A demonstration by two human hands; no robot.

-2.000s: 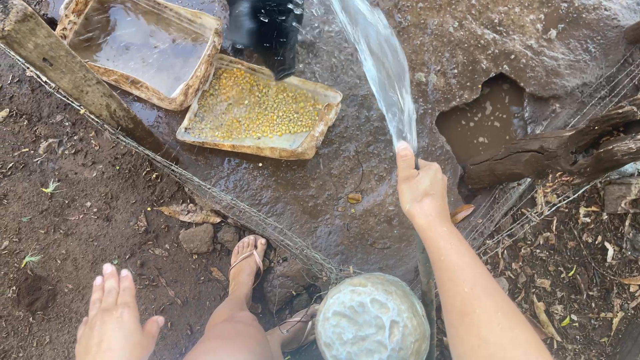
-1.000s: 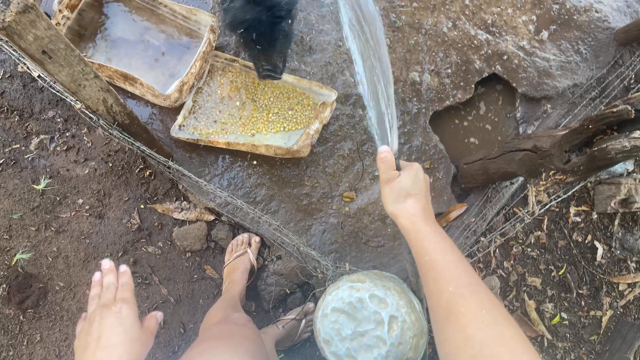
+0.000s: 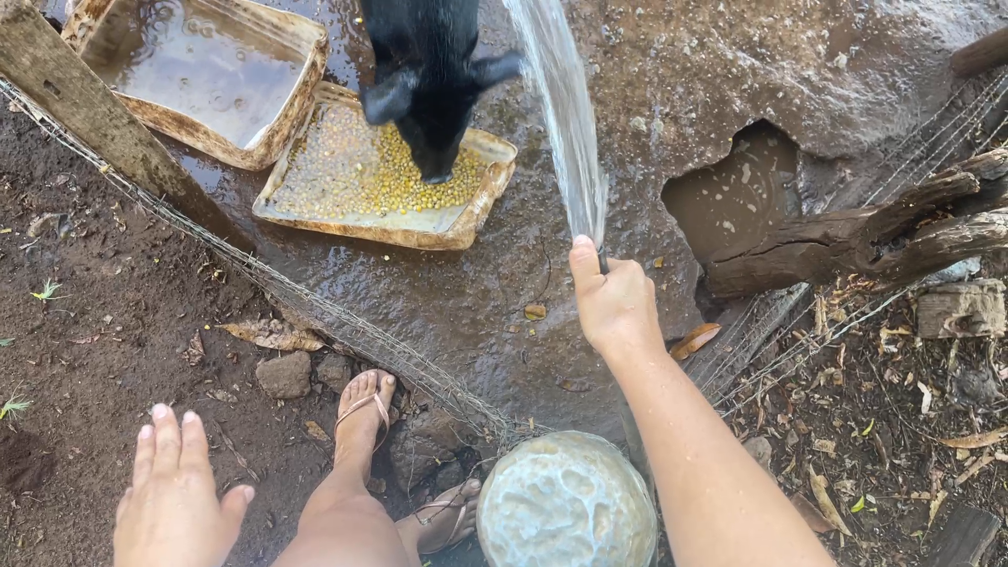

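My right hand (image 3: 618, 299) grips the end of a dark hose (image 3: 603, 260), the thumb at its mouth, and a broad stream of water (image 3: 563, 102) sprays up and away from it. At the lower left my left hand (image 3: 177, 496) is held out over bare soil, fingers up, holding nothing. A black pig (image 3: 433, 87) has its snout down in a shallow tray of yellow corn kernels (image 3: 465, 228). Touching that tray at the upper left, a second tray (image 3: 228, 150) holds murky water. The rest of the hose is mostly hidden.
A wire fence (image 3: 354, 335) runs between my feet and the wet ground, with a leaning wooden post (image 3: 102, 118) at left. A round-topped post (image 3: 567, 500) stands between my arms. To the right lie a muddy water hole (image 3: 736, 197) and a weathered log (image 3: 850, 236).
The black pig has come further into view from the top, and its head is now over the corn. Water still streams from the hose in my right hand.
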